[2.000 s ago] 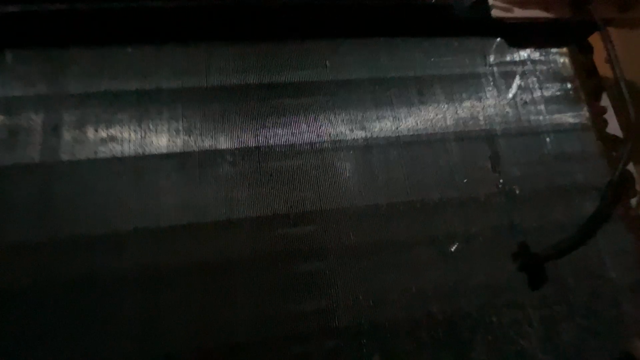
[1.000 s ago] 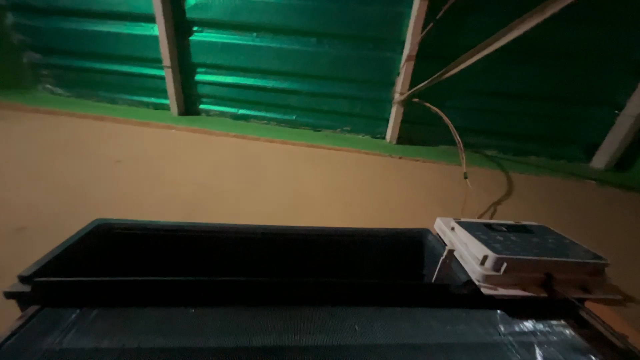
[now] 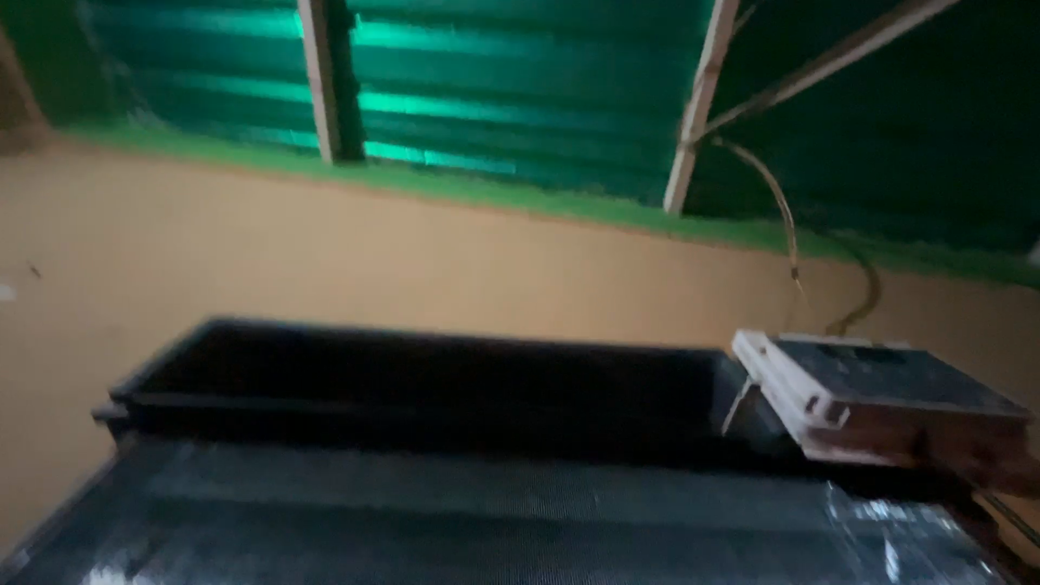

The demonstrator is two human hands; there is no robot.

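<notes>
Neither my left hand nor my right hand shows in the head view. A dark, ribbed, glossy surface (image 3: pixel 504 520) fills the bottom of the picture, with crumpled shine at its right end. Directly behind it lies a long black trough-like box (image 3: pixel 422 370) with a raised rim; its inside is too dark to make out. At the box's right end sits a pale-edged box-shaped unit (image 3: pixel 894 382) with a dark top, tilted in the view. A thin pale strip (image 3: pixel 738 405) stands at its left side.
Behind rises a tan wall (image 3: pixel 406 252) with a green band along its top. Above are green corrugated sheets (image 3: pixel 520 81), wooden beams (image 3: pixel 703 106) and a slanting pole (image 3: pixel 837 61). A thin cable (image 3: pixel 776 191) hangs at the right near the wall.
The view has swung up from the dark ribbed surface to the wall and green sheets. Since one second ago the black box fills more of the picture. No hand appears in any frame.
</notes>
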